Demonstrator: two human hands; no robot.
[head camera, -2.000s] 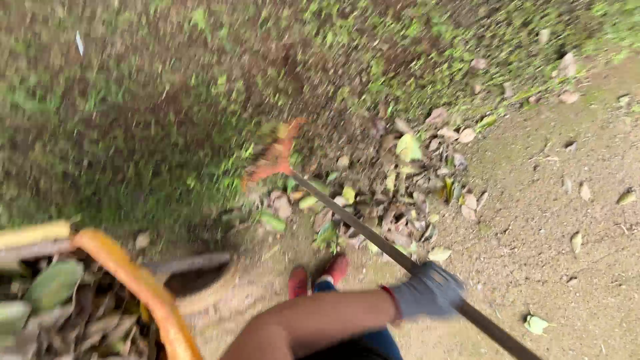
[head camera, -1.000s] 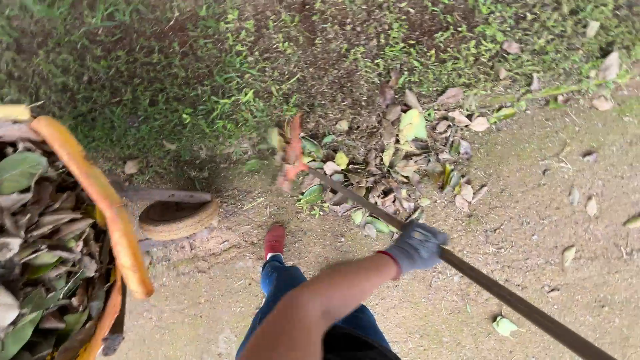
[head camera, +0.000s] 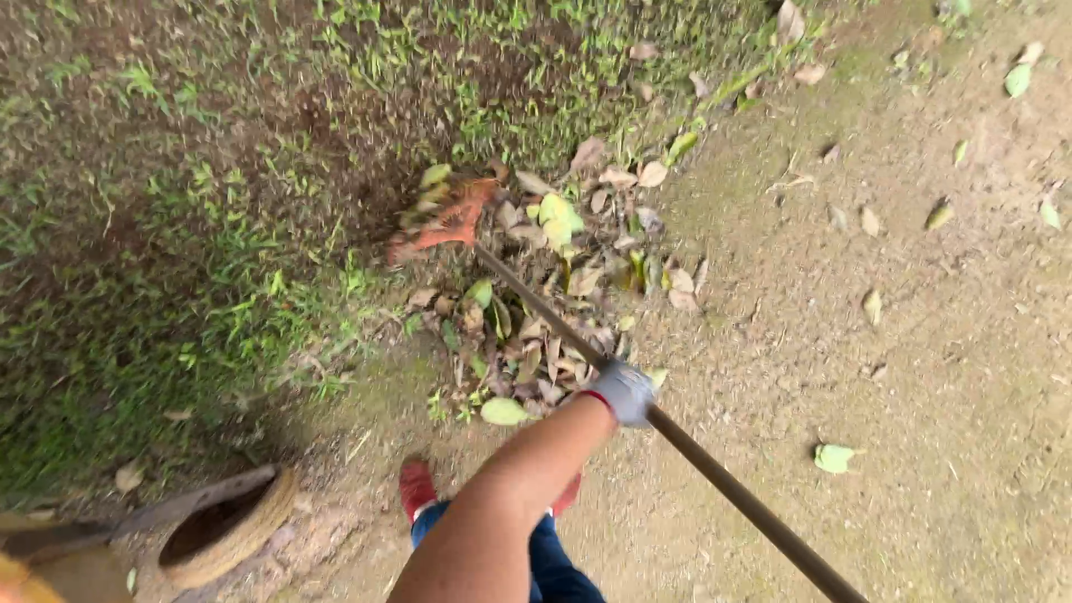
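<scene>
My left hand (head camera: 626, 392), in a grey glove with a red cuff, is closed around the long brown handle (head camera: 754, 511) of a rake. The handle runs from the lower right edge up to the rake's orange fan-shaped head (head camera: 452, 222), blurred, at the edge of the grass. Some yellow-green leaves lie against the far side of the head. Beneath and beside the handle spreads a pile of dry and green leaves (head camera: 536, 352). My right hand is out of view.
An orange rim (head camera: 25, 582) of a container shows at the lower left corner, beside a round, tan, wheel-like part (head camera: 243, 544) and a grey bar (head camera: 197, 502). My red shoes (head camera: 416, 487) stand below the pile. Scattered leaves (head camera: 833, 457) lie on the bare soil at right.
The view has shifted, and the leaf-filled container seen at left earlier is now mostly out of frame. My left hand has stayed on the handle. The rake head now has leaves against it.
</scene>
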